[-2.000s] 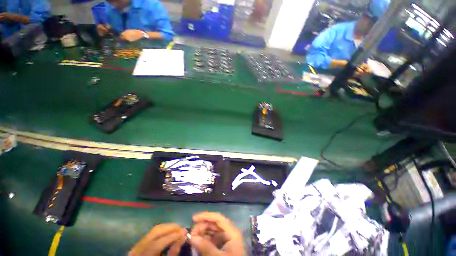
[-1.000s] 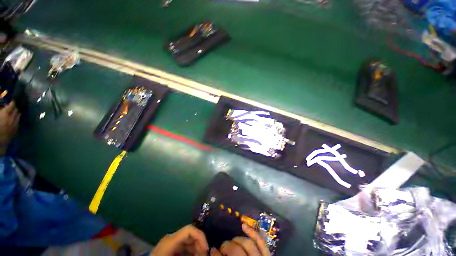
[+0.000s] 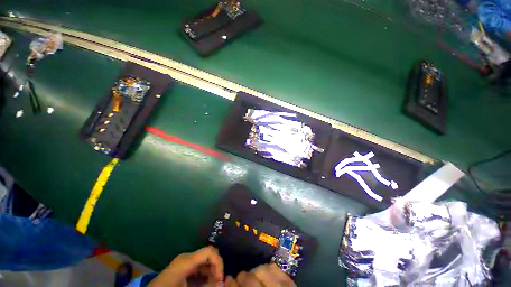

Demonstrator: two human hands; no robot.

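A black phone housing lies on a black foam fixture at bottom centre. Its blue-green main board is at the right end, with an orange flex cable beside it. My left hand and my right hand are at the phone's near edge, cut off by the bottom of the picture. Their fingertips are bent close together; whether they pinch a tiny part cannot be told. White-silver flex strips fill the left black tray. Bare white liners lie in the right tray.
Crumpled plastic bags and a long white strip are at right. Other phones on fixtures lie at left, top and far right. Cream strips cross the bench. A blue sleeve is at lower left.
The view has tilted down from the far workers to the near bench, then shifted slightly. The phone now shows before me. My right hand has drawn back from the main board toward the bottom edge.
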